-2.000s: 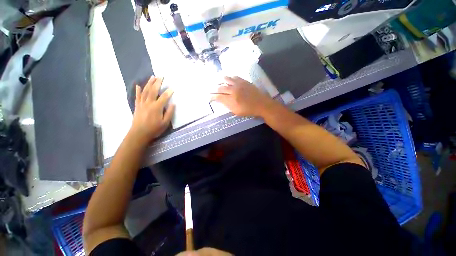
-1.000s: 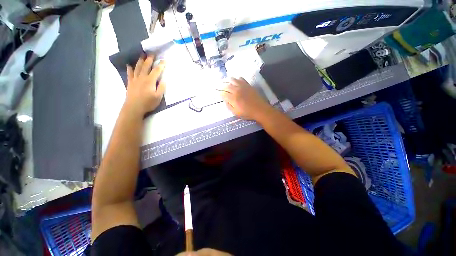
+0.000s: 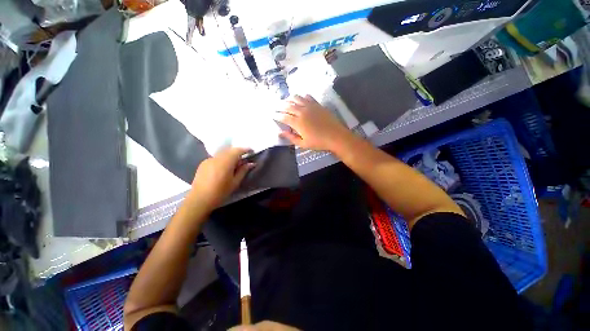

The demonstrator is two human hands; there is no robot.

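A dark grey garment panel (image 3: 152, 119) curves over the white table left of the needle, and its lower end hangs over the table's front edge. My left hand (image 3: 223, 174) grips the panel near that edge, thumb and fingers together on the cloth. My right hand (image 3: 310, 123) lies with spread fingers at the white, glare-washed area just in front of the presser foot (image 3: 278, 83). Whether cloth lies under its fingertips is hard to tell in the glare. The sewing machine (image 3: 336, 44) stands behind.
A stack of large cut panels (image 3: 87, 136) lies at left, with pale offcuts (image 3: 22, 103) beyond. Right of the needle are a stack of small cut pieces (image 3: 374, 84) and a black rectangle (image 3: 453, 77). A blue basket (image 3: 498, 194) stands lower right. A white pointed stick (image 3: 244, 271) is bottom centre.
My left hand has moved down and right to the table's front edge, taking hold of the panel. The panel has swung into a curve, its end now over the edge. My right hand stays near the needle.
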